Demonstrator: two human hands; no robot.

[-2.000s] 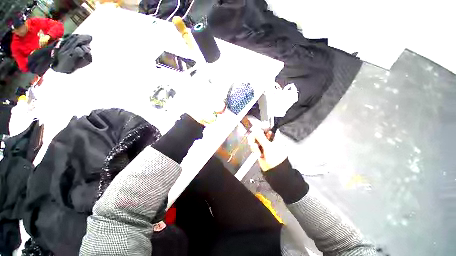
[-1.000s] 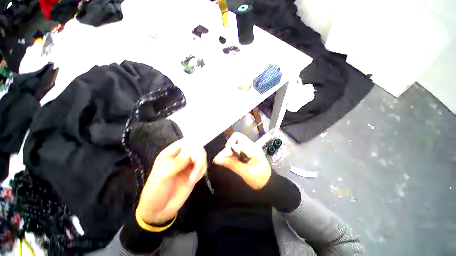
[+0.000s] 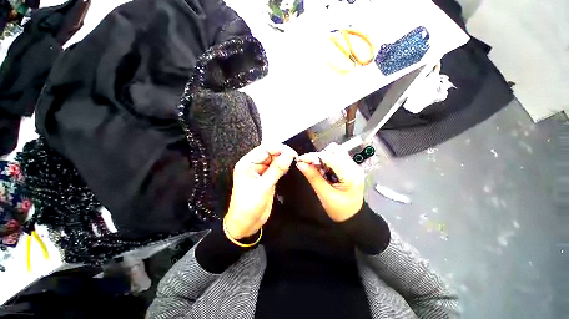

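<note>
My left hand [image 3: 257, 190] is raised over my lap, thumb and forefinger pinched together; what lies between the tips is too small to tell. My right hand [image 3: 335, 184] meets it fingertip to fingertip, with a small dark tool, perhaps thread snips [image 3: 329, 171], held against the palm. The dark garment [image 3: 112, 93] lies bulky on the table to the left of my hands, smooth lining up, with a speckled textured part [image 3: 226, 124] showing. A glittering bead trim [image 3: 194, 134] runs along its edge. Neither hand touches the garment.
On the white table [image 3: 312, 81] are orange-handled scissors [image 3: 354, 48] and a blue patterned pouch [image 3: 403, 51]. A black glittery trim pile [image 3: 59, 193], a floral bag [image 3: 9, 202] and a yellow-handled tool [image 3: 37, 248] lie left. Dark cloth [image 3: 437, 124] lies beyond the table's right end.
Both hands have come back from the table's right end to over my lap, and their fingertips now meet. The view has shifted, and the orange-handled scissors now show clearly.
</note>
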